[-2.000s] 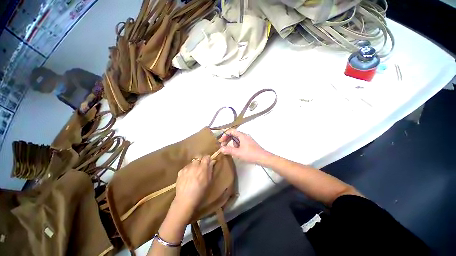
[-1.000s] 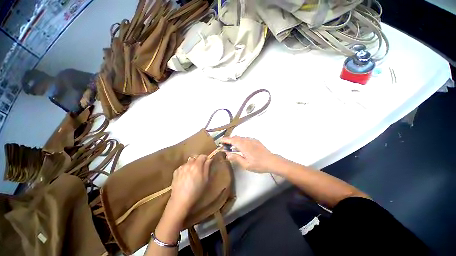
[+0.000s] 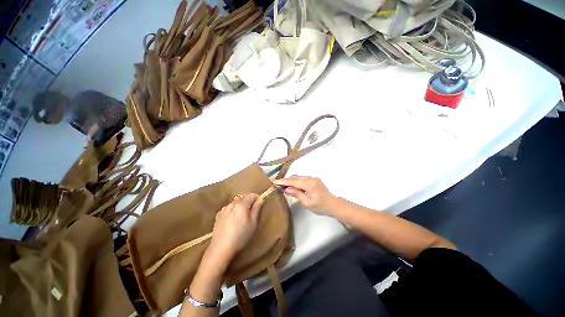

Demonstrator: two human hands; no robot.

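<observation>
A brown bag body (image 3: 204, 210) lies in front of me, its yellow zip line (image 3: 179, 249) running lengthwise along it. Thin brown handles (image 3: 322, 138) loop out from its far end onto the white cloth. My left hand (image 3: 236, 224), with a bracelet at the wrist, pinches the bag at the yellow line. My right hand (image 3: 306, 193) has its fingers closed at the end of the yellow line, by the bag's edge. A small dark part shows near the handle base; I cannot tell if it is the snips.
Brown bags (image 3: 176, 74) are heaped at the far side, with more at left (image 3: 93, 179). Grey-beige bags (image 3: 378, 28) lie at the far right near a red and blue-grey bottle (image 3: 446, 86). A person (image 3: 87, 111) is at the far left.
My right hand has turned and its fingers have come together at the bag's edge. The dark snips seen in it one second ago no longer show clearly. My left hand has barely moved.
</observation>
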